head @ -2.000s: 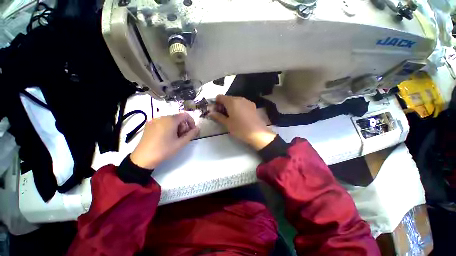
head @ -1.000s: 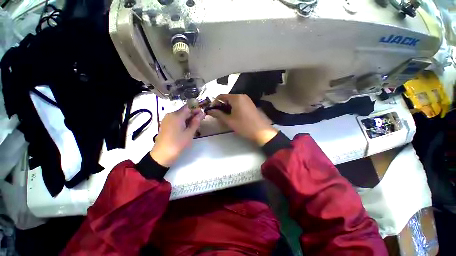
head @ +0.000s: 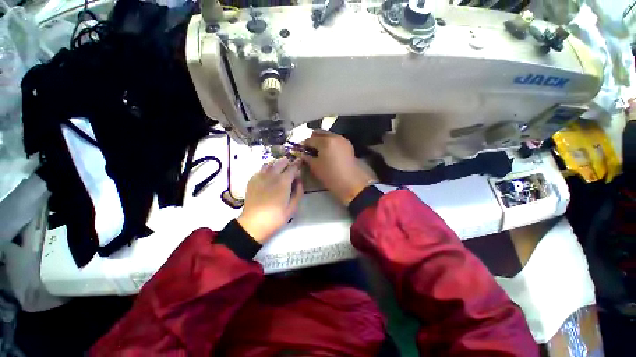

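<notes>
The cream sewing machine (head: pixel 418 77) with blue JACK lettering stands in front of me. Its presser foot and needle area (head: pixel 275 148) is at the left end of the head. My left hand (head: pixel 270 195) is just in front of the foot, fingertips close together on a small piece that they mostly hide. My right hand (head: pixel 335 164) is right of the needle with a small dark object (head: pixel 301 149) between its fingers, perhaps thread snips or a black piece. The fingertips of both hands nearly touch.
A big black garment pile (head: pixel 139 118) with a long white piece (head: pixel 97 185) lies left of the needle. A thin black loop (head: pixel 204 174) lies beside it. A black strip (head: pixel 446 171) runs under the arm. A parts tray (head: pixel 523 190) and yellow packet (head: pixel 588 152) are at right.
The whole view has shifted slightly. My left hand has moved up to the foot and turned its back upward. A small dark loop now shows left of it. My right hand stays by the needle.
</notes>
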